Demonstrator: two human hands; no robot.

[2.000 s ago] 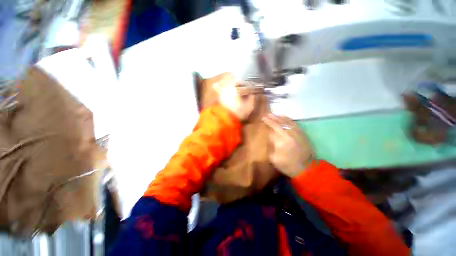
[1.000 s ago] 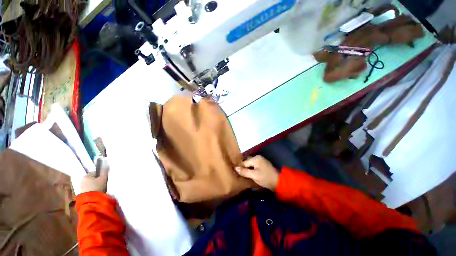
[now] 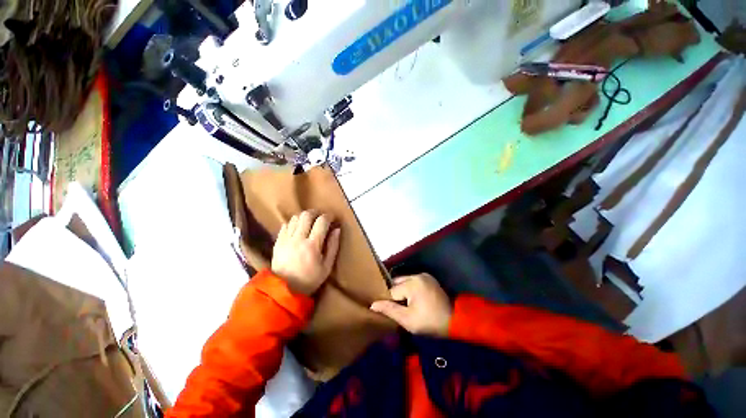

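Note:
A tan-brown bag panel (image 3: 356, 277) lies on the white machine table, its far end at the presser foot (image 3: 315, 157) under the sewing machine head. Its right edge runs straight from the foot towards me. My left hand (image 3: 304, 251) lies on top of the panel with the fingers bent; nothing is seen gripped in it. My right hand (image 3: 415, 304) pinches the panel's right edge near the table's front. A darker folded band shows along the panel's left side. A large white sheet (image 3: 184, 253) lies beside it at left.
The white machine arm (image 3: 384, 49) crosses the top. Pink-and-dark snips (image 3: 564, 72), a black cord (image 3: 613, 94) and brown scraps (image 3: 552, 106) lie at the table's right end. White sheets with brown strips (image 3: 695, 212) are at lower right. Brown bags (image 3: 57, 335) lie at left; brown straps (image 3: 57, 57) hang beyond.
My left hand has moved right from the white sheet onto the brown panel. The panel's right edge is now straighter, my right hand still holding it. The view has shifted slightly.

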